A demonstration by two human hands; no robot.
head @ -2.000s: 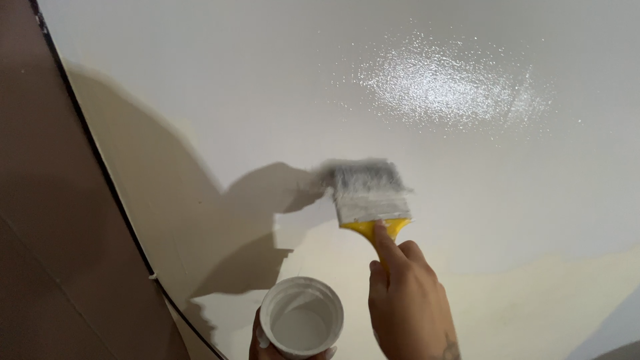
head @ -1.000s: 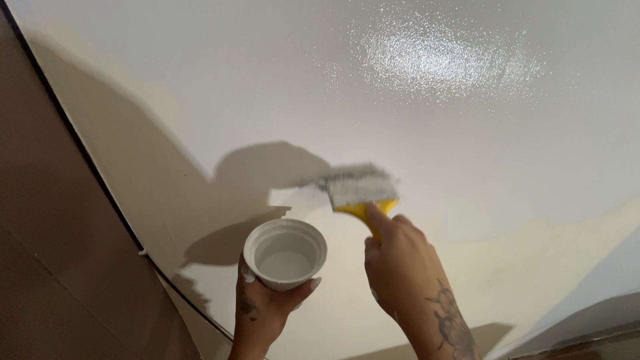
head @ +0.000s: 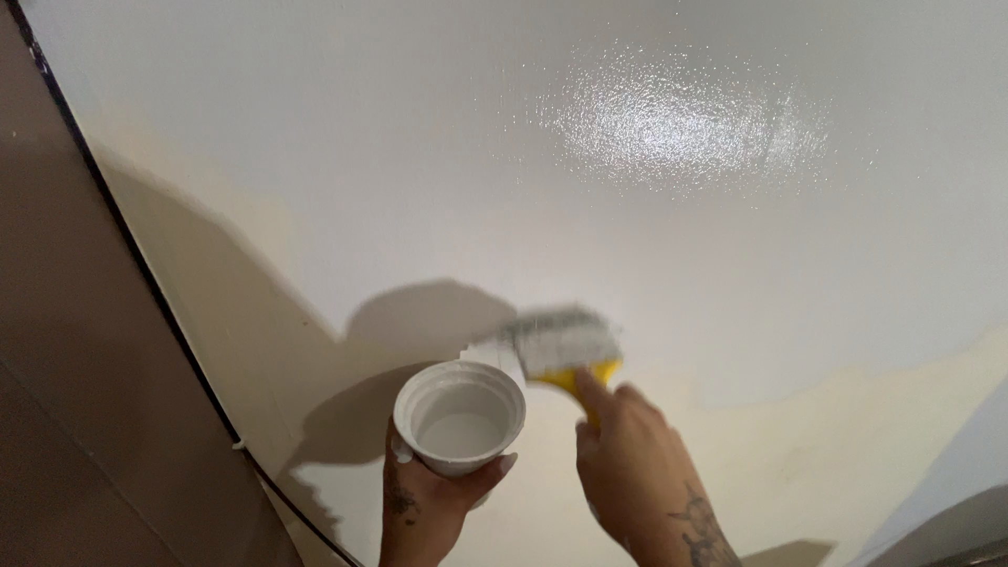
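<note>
A yellow-handled flat paintbrush (head: 568,354) is gripped in my right hand (head: 634,465), its wide bristles blurred against the wall (head: 378,197). Below and left of the brush, my left hand (head: 433,500) holds a white plastic cup (head: 459,453) from underneath, its mouth facing me. Pale paint (head: 462,438) lies inside the cup. The wall has a whitish coat over its upper part and cream colour lower down, with an uneven border between the two. White paint spots mark my left hand.
A brown panel (head: 87,331) runs down the left side, bordered by a dark strip and a thin cable (head: 299,520). Shadows of my hands and the tools fall on the wall to the left. A dark curved shape is at the lower right corner.
The cup and my left hand have come further up into view since two seconds ago. My right hand still holds the brush at the wall, and the brush has tilted.
</note>
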